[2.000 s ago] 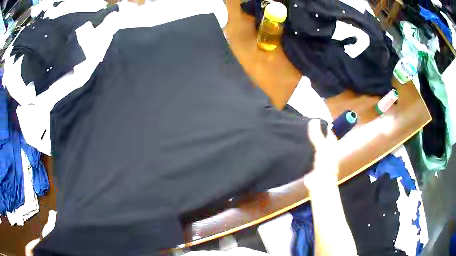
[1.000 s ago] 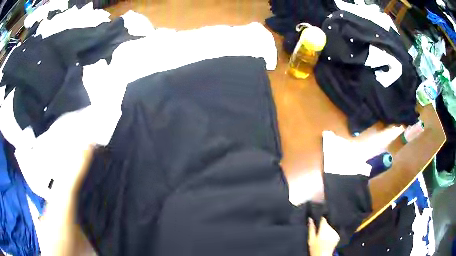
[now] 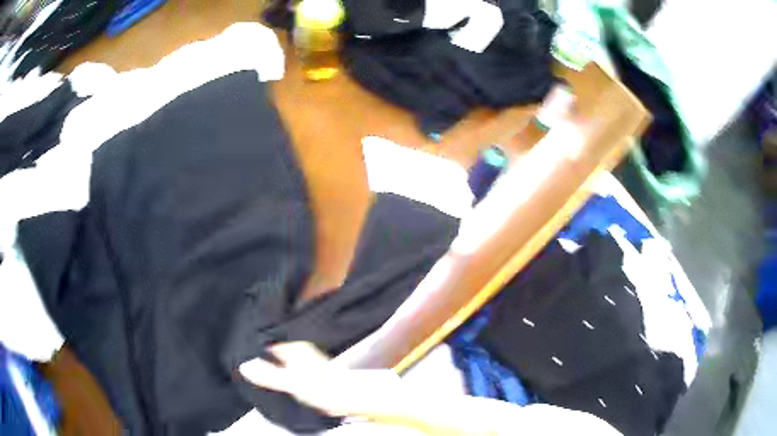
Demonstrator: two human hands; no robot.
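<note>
A black garment [image 3: 204, 213], plain side up, lies over the table with its broad white hem band [image 3: 187, 72] at the far end. Its sleeve [image 3: 400, 230] points away to the right and ends in a white cuff [image 3: 413, 174]. My right hand [image 3: 298, 375], slightly blurred, reaches in from the lower right and holds the black cloth near the sleeve's base. Its fingertips are partly lost in the folds. My left hand is not in view.
A yellow-capped bottle [image 3: 319, 38] and a dotted black garment [image 3: 426, 72] stand beyond. A dark spool [image 3: 487, 173] and pink spool [image 3: 555, 106] lie near the yellow table edge [image 3: 511, 264]. A green bag [image 3: 677, 162] hangs right; more garments [image 3: 579, 315] lie below.
The view has swung, so the table things sit further left. My left forearm has left the picture. My right hand now grips the cloth near the sleeve's base, with the forearm lying across the bottom.
</note>
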